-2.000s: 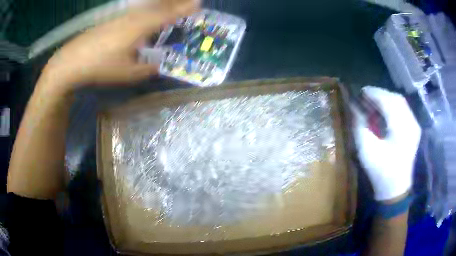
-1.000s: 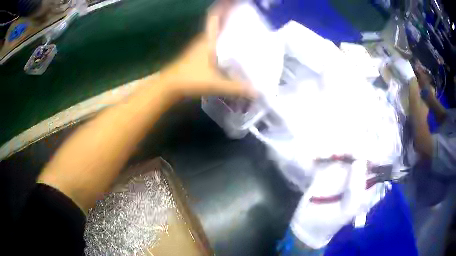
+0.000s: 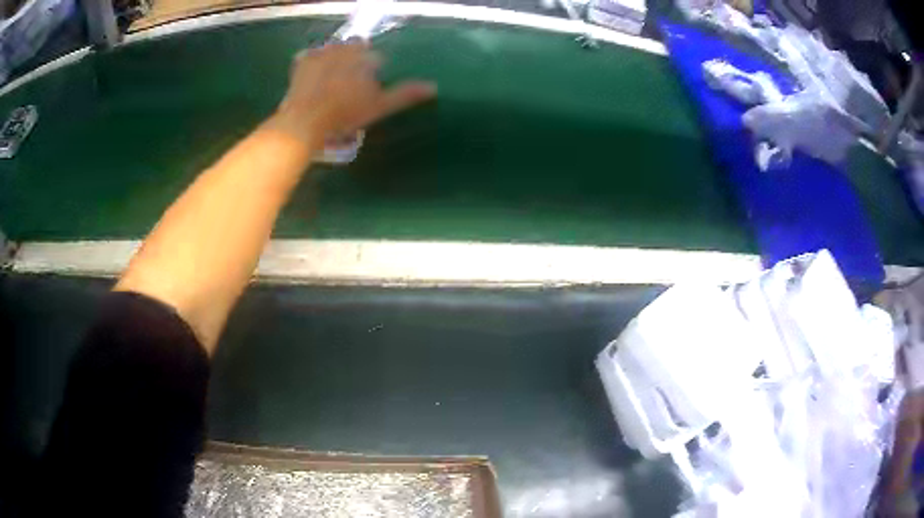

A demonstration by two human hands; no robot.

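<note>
My left hand (image 3: 339,93), bare, reaches out over the green conveyor belt (image 3: 547,132), thumb spread to the right. A white housing (image 3: 342,149) lies on the belt, mostly hidden beneath the hand. Whether the fingers touch it cannot be told. A crinkled clear bag (image 3: 367,20) shows just beyond the fingertips. My right hand and the red-handled cutters are out of the picture. The cardboard box (image 3: 484,488) with the heap of thin silvery slivers (image 3: 334,494) is cut off by the bottom edge.
Stacked white housings (image 3: 699,354) with bags and cords stand at the right of the dark bench (image 3: 426,364). The belt's pale raised edge (image 3: 405,261) crosses the view. Another unit (image 3: 17,132) is at far left. Blue sheeting (image 3: 800,202) and white bagged items (image 3: 800,121) lie at right.
The view has swung left and up toward the belt. My left hand has moved from the stacked units at right to over the belt. The gloved right hand has left the picture.
</note>
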